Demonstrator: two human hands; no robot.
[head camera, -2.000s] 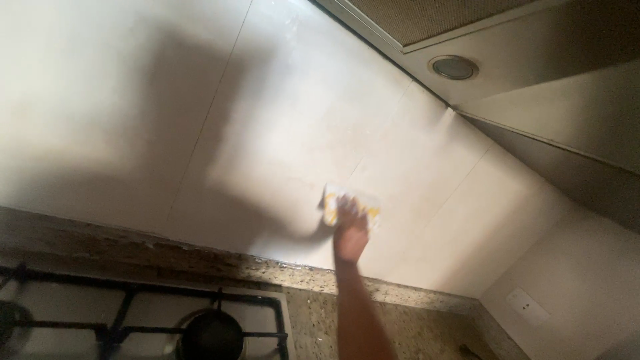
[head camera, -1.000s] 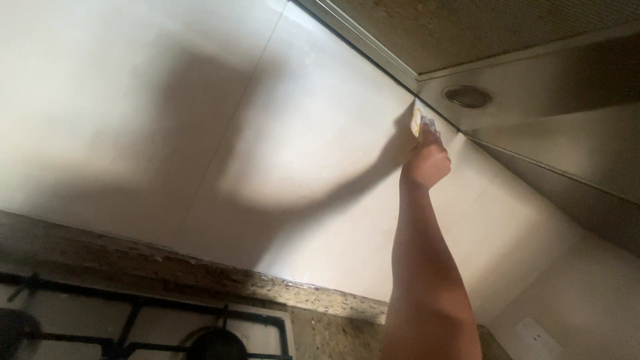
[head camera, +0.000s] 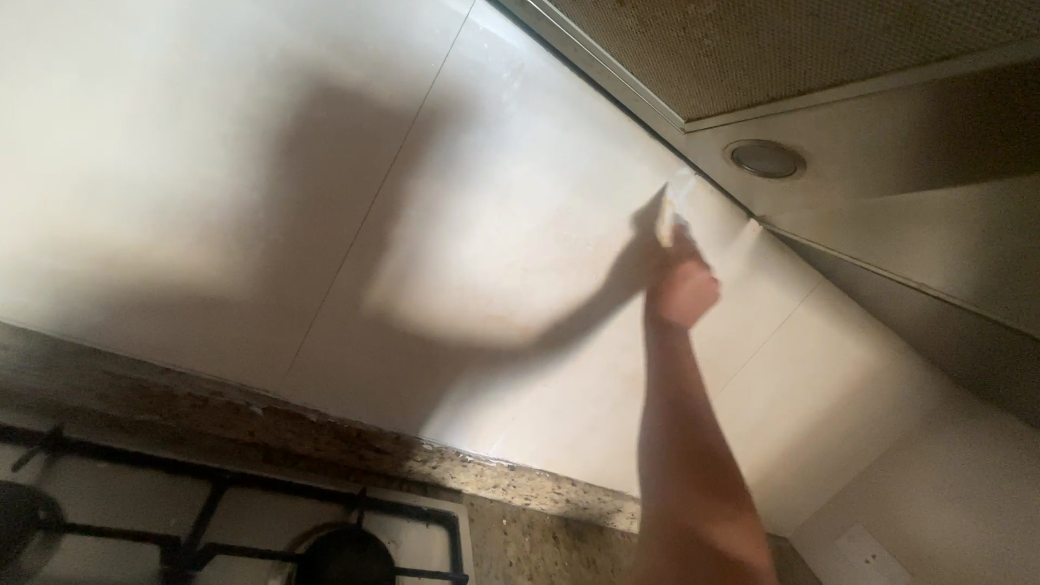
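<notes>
One arm reaches up from the lower right, and I take its hand for my right hand. It grips a white and yellow cloth, blurred by motion, against the tiled wall. The cloth is a little below the wall's top edge, where the range hood begins. A dark shadow of the arm and body falls on the tiles to the left. My left hand is out of view.
The range hood, with a mesh filter and a round lamp, overhangs at the upper right. A gas hob with black grates lies lower left, beside a speckled stone counter. A wall socket is at lower right.
My right hand went from low on the tiles up to the hood's edge with the cloth, and is now slightly below that edge.
</notes>
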